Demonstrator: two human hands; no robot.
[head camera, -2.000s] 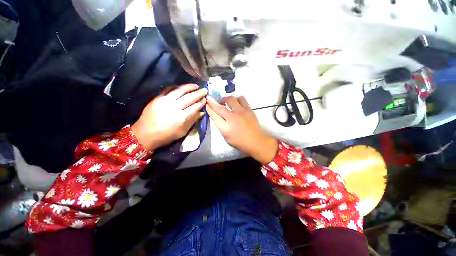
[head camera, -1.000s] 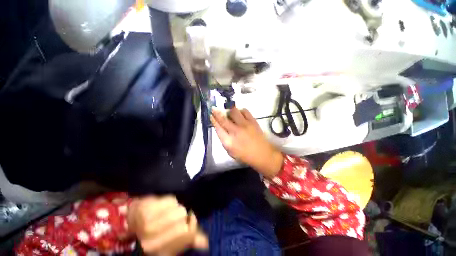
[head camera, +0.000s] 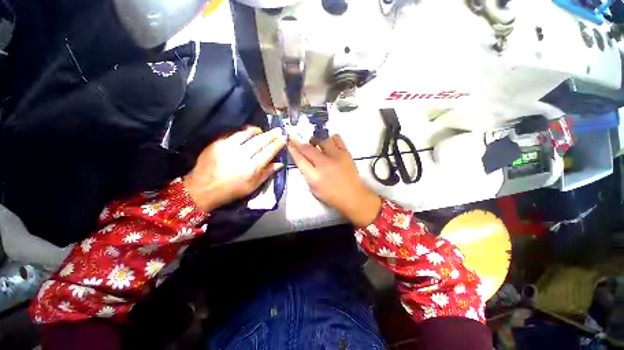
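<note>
The dark garment (head camera: 123, 143) lies heaped left of the needle, with thin white lines and a small pale-outlined patch. Its edge strip (head camera: 279, 184), navy beside white, runs under the left end of the white sewing machine (head camera: 424, 61). My left hand (head camera: 236, 164) presses flat on the garment edge, fingertips just in front of the needle area. My right hand (head camera: 332, 174) rests on the machine bed, its fingertips at the same edge, close to my left fingertips. The presser foot and needle are hard to make out behind the fingers.
Black-handled shears (head camera: 398, 154) lie on the bed right of my right hand. Further right are a white rounded object (head camera: 469, 152), a dark box with a green panel (head camera: 527, 157) and a pale blue tray (head camera: 588, 160). A yellow disc (head camera: 479, 249) is below the table edge. A grey dome (head camera: 154, 20) is at upper left.
My left hand, low and blurred away from the cloth one second ago, is back on the garment edge beside the needle. My right hand has stayed near the needle.
</note>
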